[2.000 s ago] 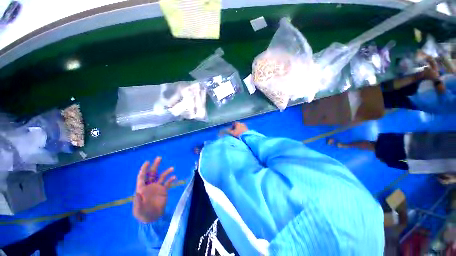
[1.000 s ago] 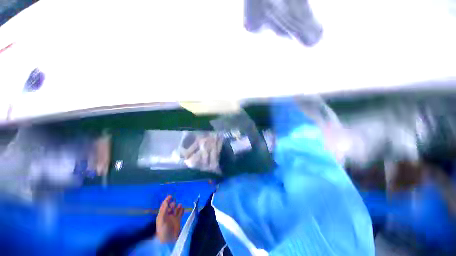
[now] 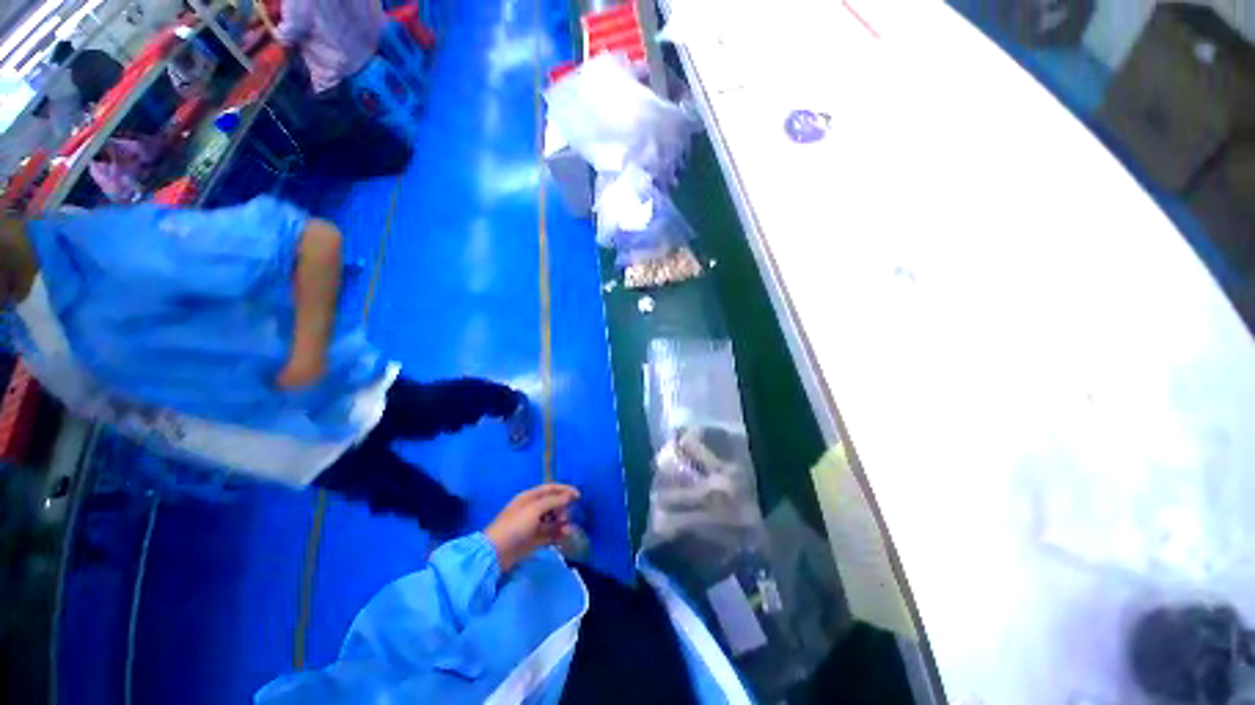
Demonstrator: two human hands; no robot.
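Note:
My left hand (image 3: 534,523) is in front of my body over the blue floor, left of the green shelf (image 3: 771,372). Its fingers are curled around a small dark purple part (image 3: 552,518), mostly hidden. My right hand is not in view. Beside my left hand on the shelf lies a clear bag (image 3: 695,393) with pale pieces at its near end. A clear bag with a white label (image 3: 736,614) lies nearer to me, partly in shadow.
Clear bags (image 3: 626,131), beige pieces (image 3: 663,269) and red trays (image 3: 613,35) are farther along the shelf. The white worktop (image 3: 963,317) is at right, with yellowish paper (image 3: 856,537) at its edge. A person in blue (image 3: 193,317) walks at left.
The view has swung left along the shelf. My left hand's spread fingers have curled. My right hand, at the shelf edge two seconds ago, has left the view. A walking person has come into view.

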